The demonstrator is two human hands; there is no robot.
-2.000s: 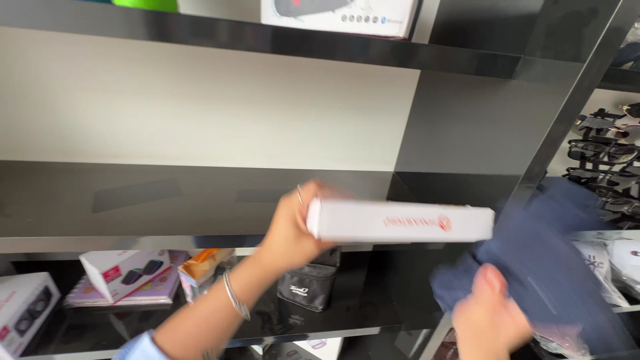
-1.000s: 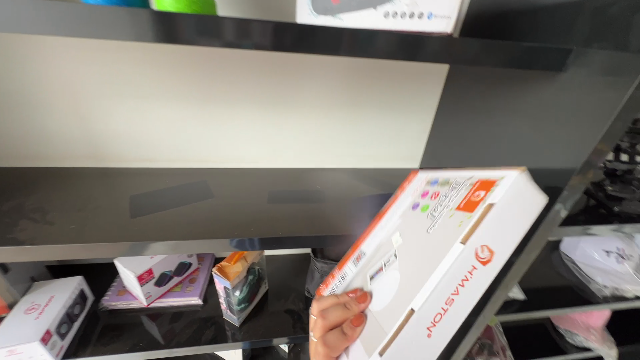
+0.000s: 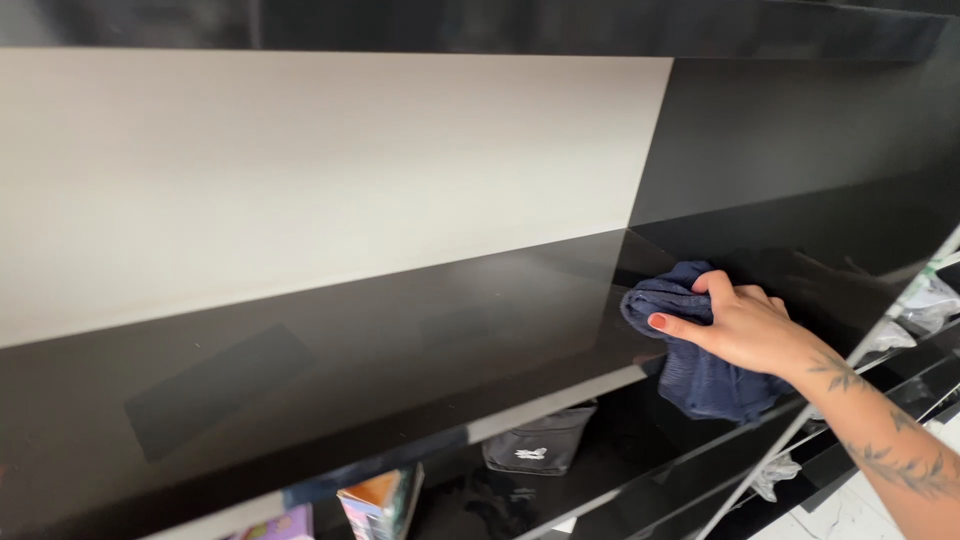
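Observation:
My right hand (image 3: pixel 750 322) comes in from the right and grips a bunched navy blue cloth (image 3: pixel 705 367), pressing it on the right end of a glossy black shelf (image 3: pixel 420 337), near the dark side panel. Part of the cloth hangs over the shelf's front edge. My left hand is out of view. A darker rectangular patch (image 3: pixel 221 390) shows on the shelf surface at the left.
On the shelf below stand a black pouch (image 3: pixel 536 446), a small colourful box (image 3: pixel 379 502) and a purple item (image 3: pixel 281 525). Plastic-wrapped goods (image 3: pixel 926 304) lie on shelves at the right. Another black shelf (image 3: pixel 450 28) runs overhead.
The white and orange box and the hand on it have left the view. My right hand, out of view one second ago, is now on the shelf with the cloth. The view has moved closer.

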